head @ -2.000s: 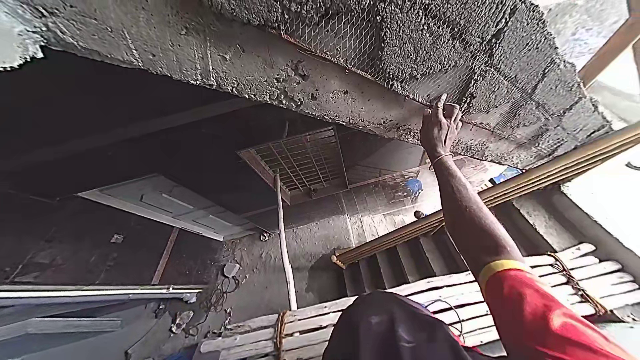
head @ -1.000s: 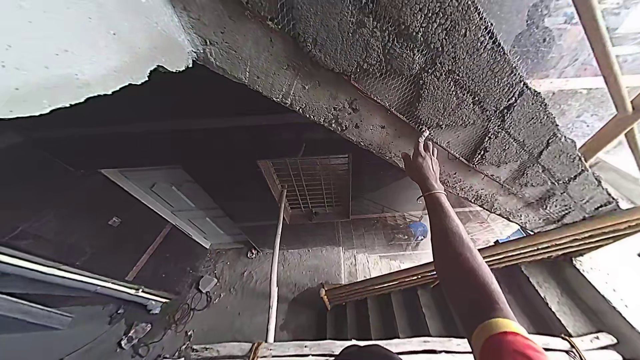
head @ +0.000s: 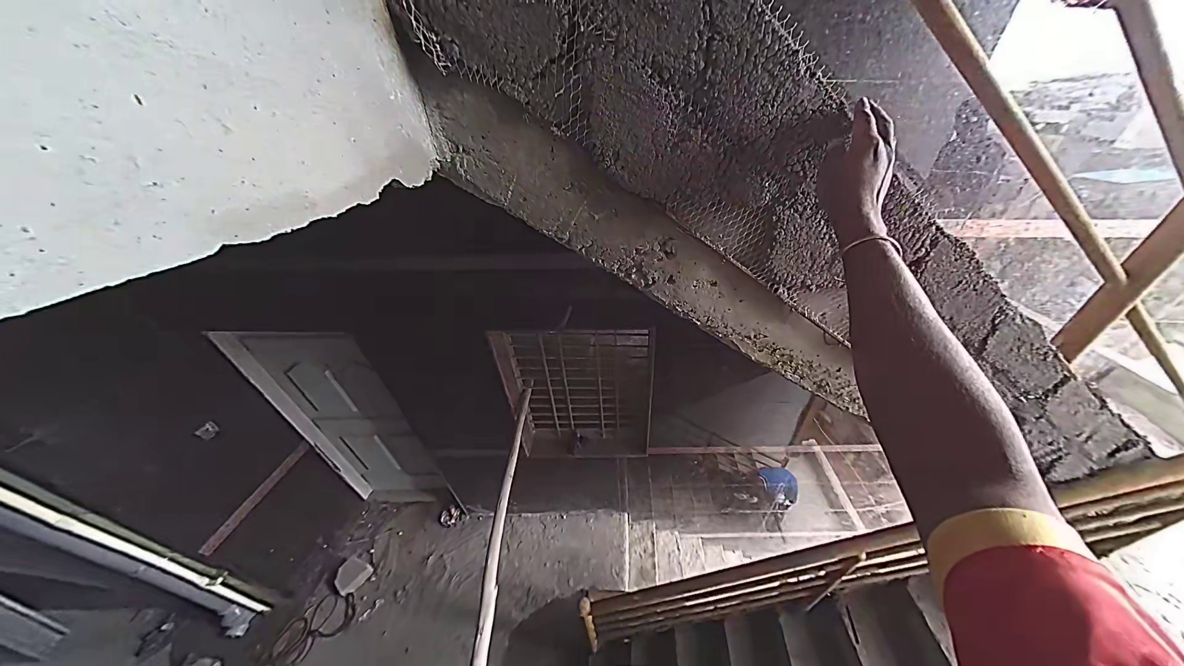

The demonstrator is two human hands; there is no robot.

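My right hand (head: 862, 162), with a thin band at the wrist and a red, yellow-cuffed sleeve, reaches up to the far edge of rough, wet-looking grey mortar (head: 684, 102). Its fingers are close together and partly bent; whether they hold anything cannot be made out. The mortar lies over hexagonal wire mesh (head: 731, 227), which shows bare along the lower border of the slanting concrete beam (head: 573, 199). My left hand is out of view.
Below are concrete stairs (head: 749, 638) and a rail of bundled poles (head: 758, 578). An upright pole (head: 499, 527), a panelled door (head: 342, 398), a barred window (head: 583, 384) and a blue object (head: 778, 485) stand lower down. Wooden poles (head: 1027, 139) cross at right.
My right hand has moved from the bare lower border of the mesh up across the mortar to its far edge. The view has shifted, with more of the pale concrete at upper left showing.
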